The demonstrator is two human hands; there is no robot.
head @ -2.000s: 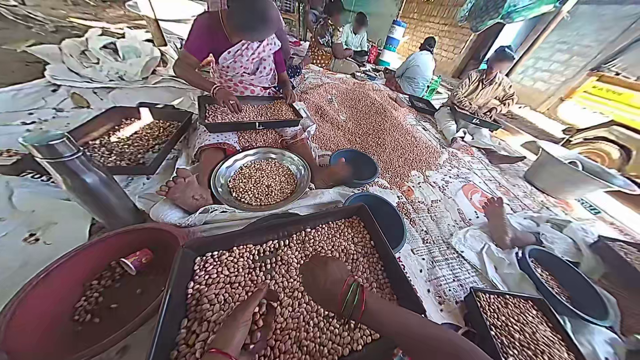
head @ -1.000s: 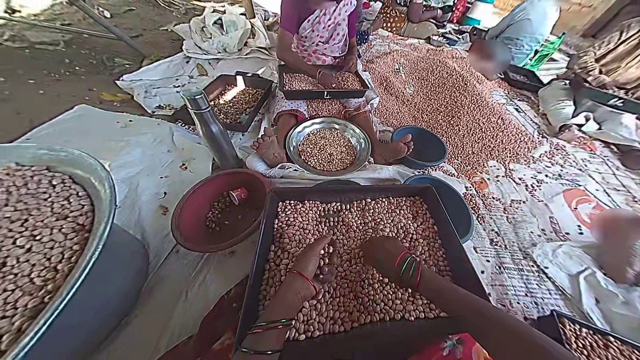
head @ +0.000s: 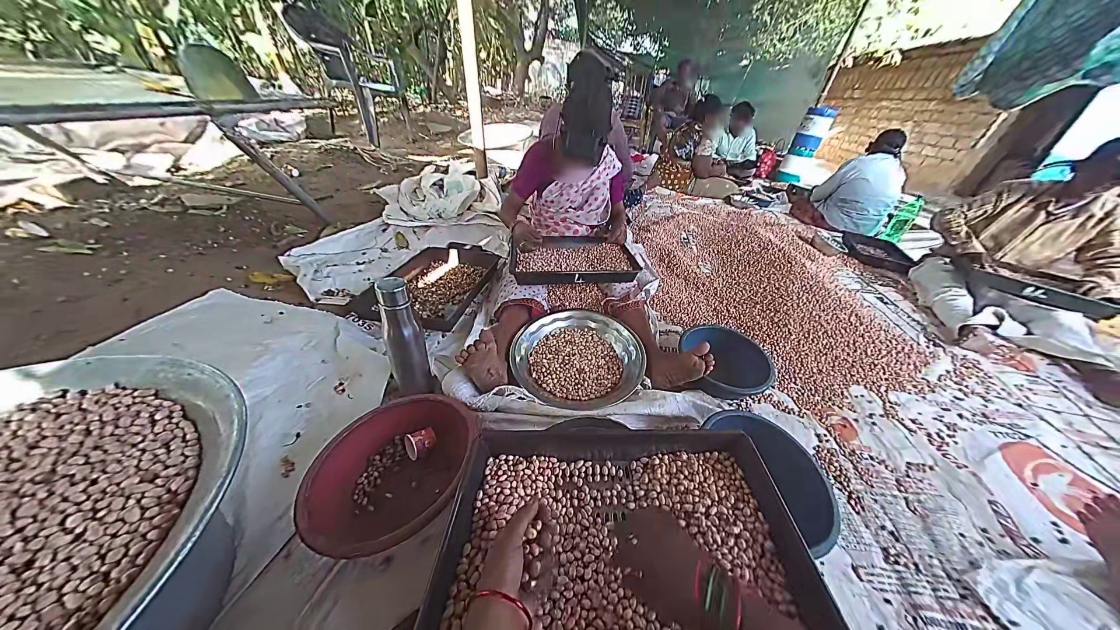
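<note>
A black rectangular tray point(head: 604, 442) full of pale brown nuts or seeds point(head: 691, 490) lies close in front of me. My left hand point(head: 512, 556), a red bangle at its wrist, rests on its edge in the left half, its palm turned inward against the nuts. My right hand point(head: 652, 551), with red and green bangles, is palm down on the nuts right of centre. Its fingertips are blurred, and whether either hand grips any nuts cannot be made out. Slots in the tray's bottom show between the nuts ahead of the hands.
A red basin point(head: 385, 525) holding some nuts and a paper cup point(head: 420, 443) is left, near a steel bottle point(head: 404, 337). A large metal tub point(head: 214, 420) of nuts stands further left. Blue basins point(head: 809, 490) are right. Opposite, a person sits behind a steel plate point(head: 636, 367); a nut heap point(head: 770, 297) spreads right.
Both hands remain in the tray among the nuts. Bare slotted patches now show near the tray's middle. The view has swung left and up since the earliest frame.
</note>
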